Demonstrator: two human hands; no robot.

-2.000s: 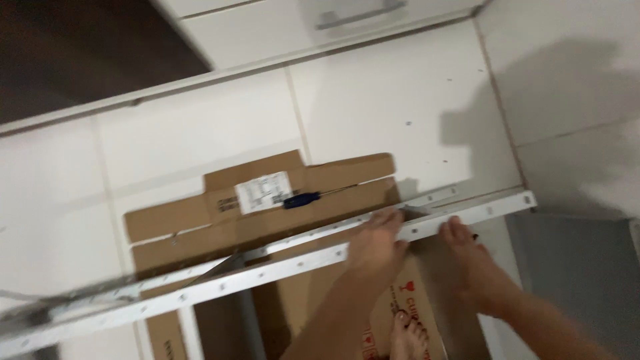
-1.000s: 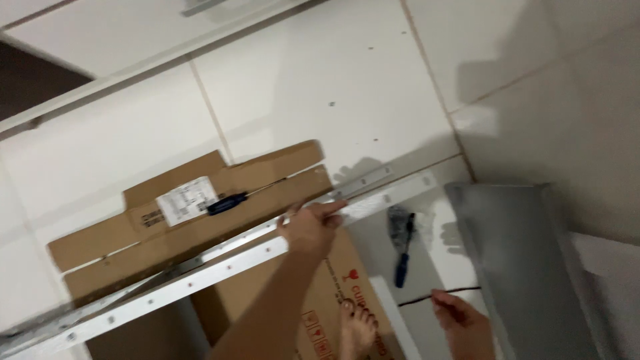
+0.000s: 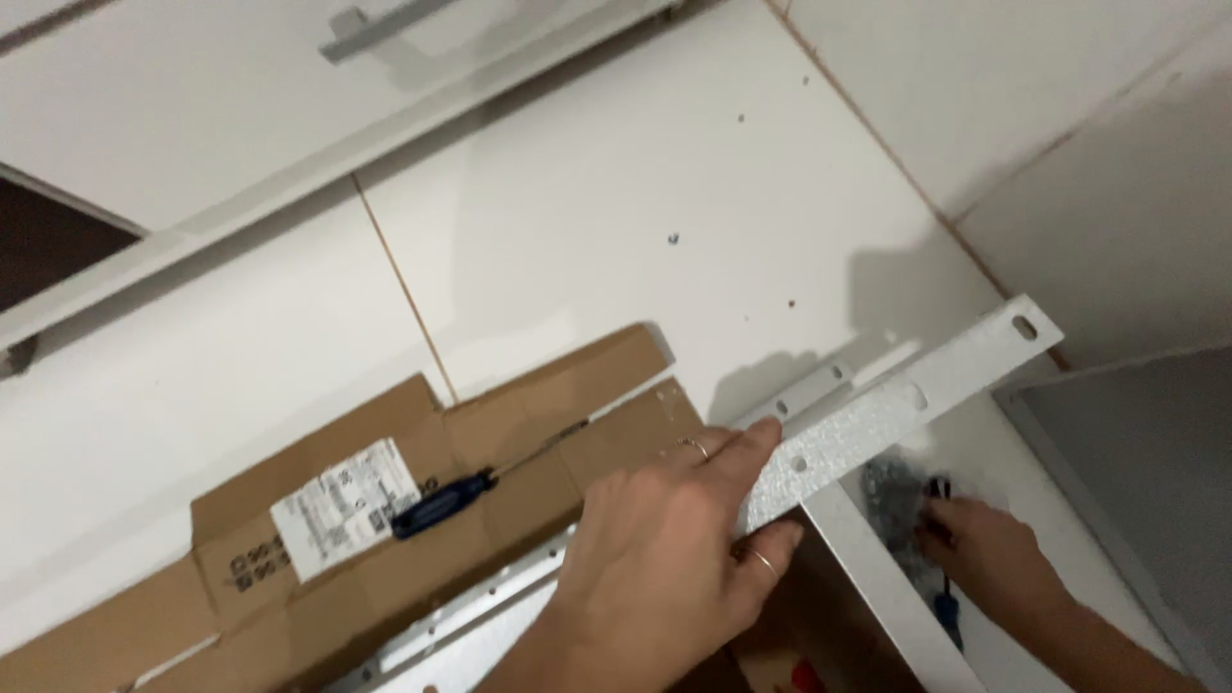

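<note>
My left hand, with rings on it, grips a perforated galvanized metal rail, thumb below and fingers over its top. A second perforated strip lies behind the rail. At the right, my right hand has its fingertips at a clear plastic bag on the floor; whether they hold anything is unclear. Just below those fingers shows the blue handle of a screwdriver. Another blue-handled screwdriver rests on flattened cardboard, across a printed white label.
A white drawer front with a metal handle is at the upper left. Small bits dot the white tiled floor. A grey panel stands at the right. A pale metal edge runs down from the rail.
Both hands were at the rail two seconds ago. My right hand left it, was beside a thin dark item one second ago, and is now at the plastic bag. The view has shifted.
</note>
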